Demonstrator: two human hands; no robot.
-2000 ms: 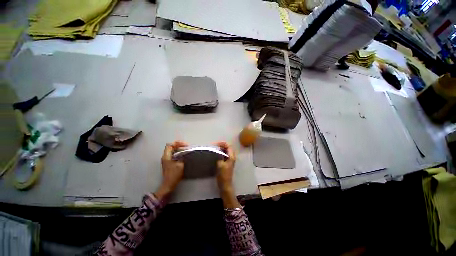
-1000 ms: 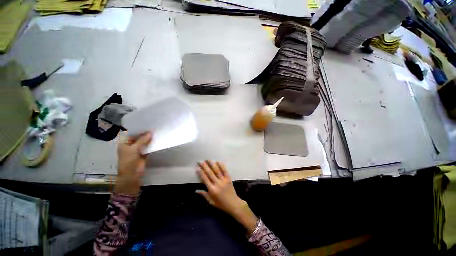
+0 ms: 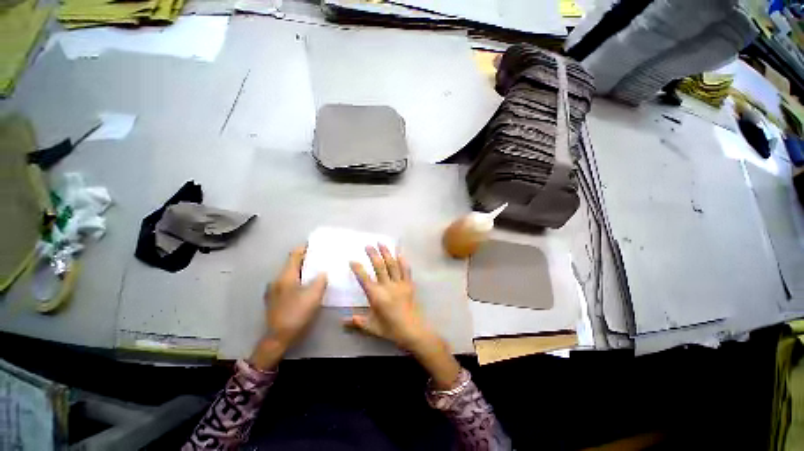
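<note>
A white stiffener piece (image 3: pixel 339 251) lies flat on the grey bench sheet in front of me. My left hand (image 3: pixel 293 304) rests at its left edge, thumb on top, fingers along the side. My right hand (image 3: pixel 388 304) lies flat on its right part with fingers spread. Whether a grey panel is under the white piece is hidden. A glue bottle (image 3: pixel 465 236) with amber contents lies to the right, its pale nozzle pointing up and right. A single grey panel (image 3: pixel 509 275) lies beside it. A low stack of grey panels (image 3: pixel 360 136) stands behind the white piece.
A strapped bundle of grey panels (image 3: pixel 534 132) leans at the right, with a pale grey stack (image 3: pixel 666 44) behind it. Black and grey scraps (image 3: pixel 189 231) lie left. A tape roll (image 3: pixel 55 289), white crumpled plastic (image 3: pixel 81 211) and a dark-handled tool (image 3: pixel 55 151) are far left.
The white piece, raised in my left hand a second ago, is now flat on the bench. My right hand has moved up onto it from the bench edge.
</note>
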